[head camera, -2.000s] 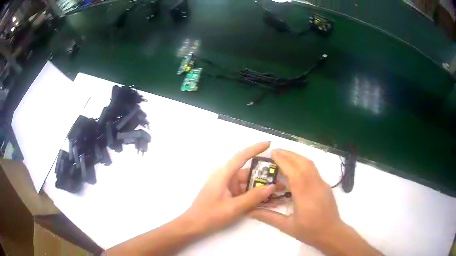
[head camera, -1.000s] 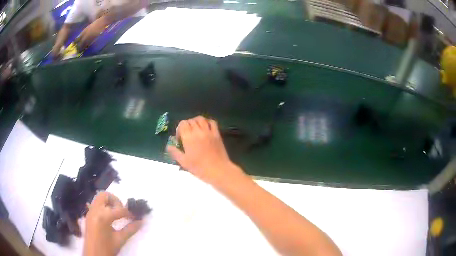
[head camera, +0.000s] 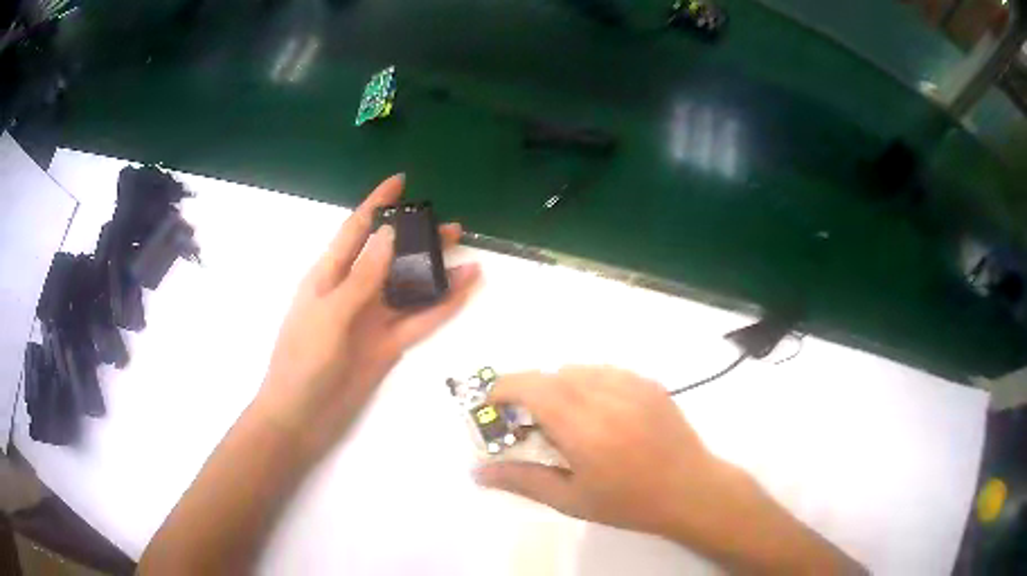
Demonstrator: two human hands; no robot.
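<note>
My left hand (head camera: 355, 281) holds a black adapter housing (head camera: 416, 257) between thumb and fingers, above the white work sheet (head camera: 259, 371). My right hand (head camera: 597, 439) grips a circuit board (head camera: 487, 414) at its right side, parts facing up, with yellow blocks and pale round tops showing. The board is below and to the right of the housing, apart from it. A black output cord (head camera: 712, 378) runs out from behind my right hand to a dark bundle (head camera: 761, 335) at the sheet's back edge.
A pile of black housings (head camera: 90, 304) lies on the sheet at the left. On the green bench (head camera: 473, 113) lie a green board (head camera: 376, 96), a dark cord bundle (head camera: 569, 140) and another board (head camera: 698, 16) at the top. A cardboard carton edge shows at the lower left.
My left hand has lifted a housing from near the pile and moved right. My right hand has come back from the green bench to the sheet with a board and cord.
</note>
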